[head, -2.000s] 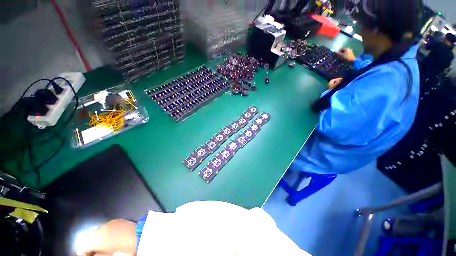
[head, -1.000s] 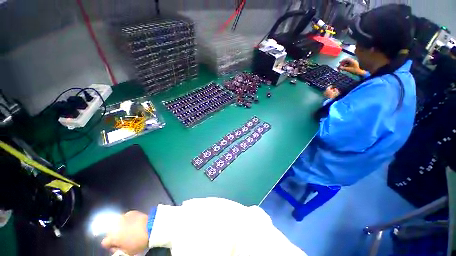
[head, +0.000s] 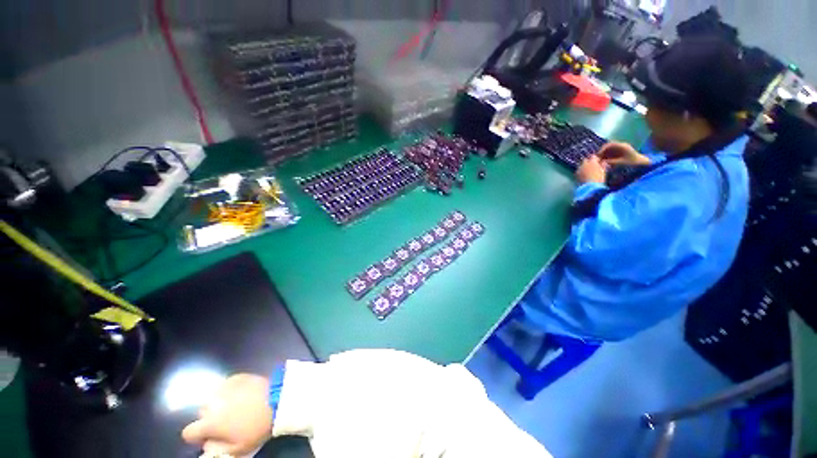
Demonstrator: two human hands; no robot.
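My right hand (head: 231, 416) is at the lower left, at the right edge of a bright light spot on the black microscope plate (head: 228, 304). Its fingers are bent and point down-left. A pale bit shows below the fingertips, too cut off to name. Whether the fingers hold anything cannot be told. The microscope's round lens ring (head: 121, 358) with yellow strip (head: 63, 273) stands left of the hand. My left hand is not in view. Two rows of dark square modules (head: 417, 264) lie right of the plate.
Behind are a power strip (head: 159, 183), a clear tray with yellow pieces (head: 237, 210), dense module rows (head: 363, 183), a reddish-dark pile (head: 439, 159), stacked trays (head: 291, 89) and a black-and-white box (head: 484, 116). A person in blue (head: 658, 233) sits at the bench's right side.
The view has swung so that bench things sit slightly lower and further right than at first. My right hand stays beside the light spot. The other person's hands have come together.
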